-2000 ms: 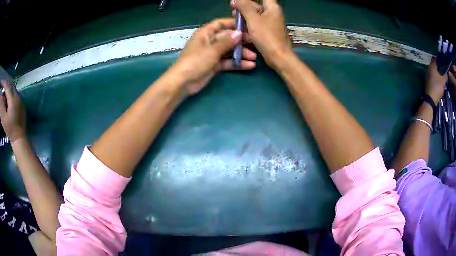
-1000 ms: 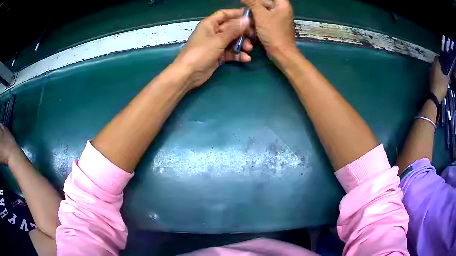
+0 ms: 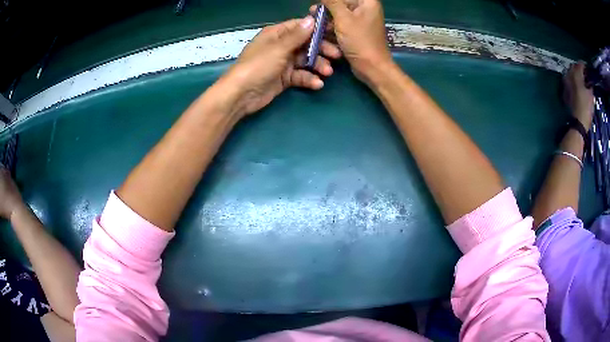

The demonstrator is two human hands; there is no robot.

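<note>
A slim dark bluish pen body (image 3: 315, 41) stands nearly upright, slightly tilted, between my hands at the top centre, above the white rail. My left hand (image 3: 284, 57) is around its lower part from the left, with the thumb near the upper part and the fingers behind and below. My right hand (image 3: 358, 30) is at its upper end, with the fingertips close to the frame's top edge. The pen's top end is partly hidden by the right hand's fingers. Whether a cap or tip is there cannot be told.
The green worktable (image 3: 301, 267) lies below my arms. The white, chipped rail (image 3: 167, 61) crosses behind it, with the dark green belt (image 3: 127, 37) beyond. A neighbour's arm and dark pens (image 3: 600, 143) are at far right. Another person's arm (image 3: 40, 247) is at far left.
Since one second ago, the pen shows more fully and my left fingers have opened somewhat around it. The right neighbour's hand and the dark pens there have shifted.
</note>
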